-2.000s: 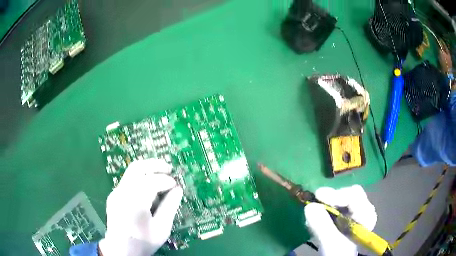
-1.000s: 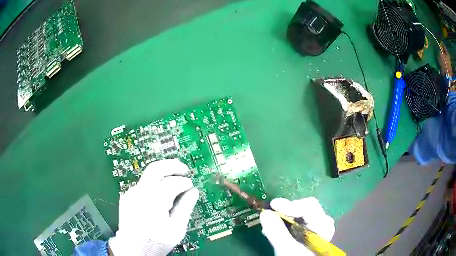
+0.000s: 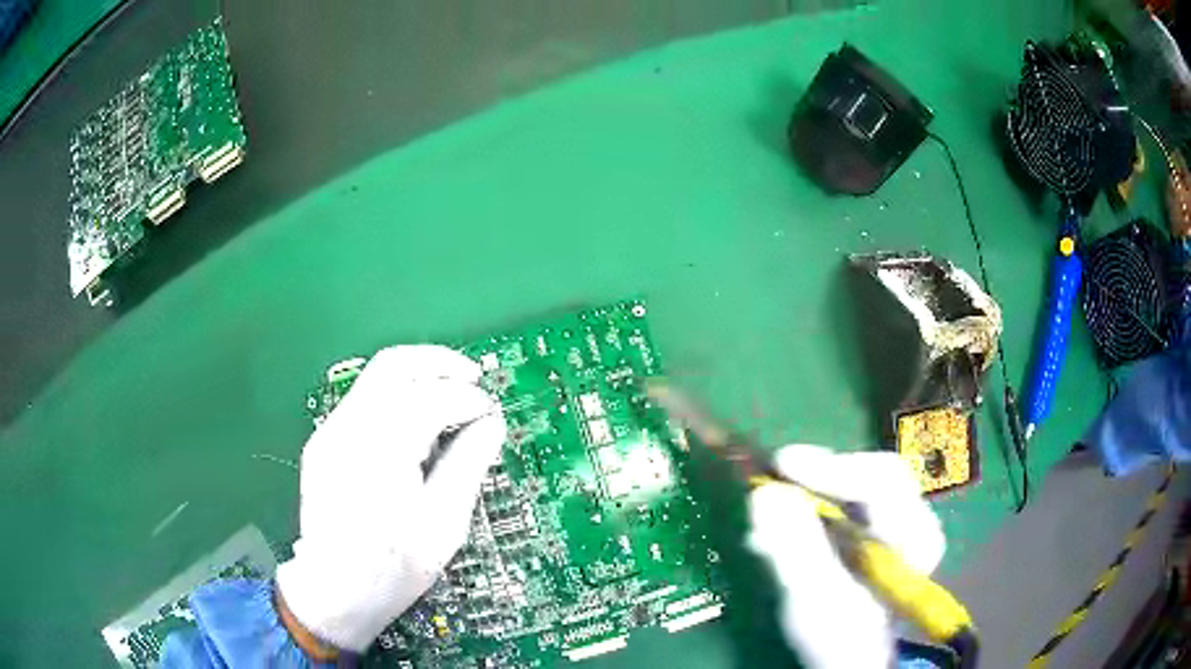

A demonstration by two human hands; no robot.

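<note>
The green circuit board (image 3: 627,549) lies on the green mat, lower centre. My left hand (image 3: 392,484), in a white glove, is over the board's left part with fingertips pinched together; whether it holds solder wire cannot be made out. My right hand (image 3: 842,542), gloved and blurred, grips the yellow-handled soldering iron (image 3: 901,586). The iron's blurred tip is near the board's upper right edge. The pale template (image 3: 196,601) lies at lower left, partly covered by my left sleeve.
The iron stand (image 3: 940,320) with its yellow sponge (image 3: 935,448) is at right, a black box unit (image 3: 859,120) behind it. Black round-grilled fans (image 3: 1055,124) and a blue-handled tool (image 3: 1055,342) lie far right, near another person's blue sleeve (image 3: 1149,412). Another board (image 3: 154,157) sits on the dark conveyor (image 3: 431,65).
The iron came in over the board, then moved back to its right edge. My left hand has moved up to the board's upper left part. The view has shifted slightly.
</note>
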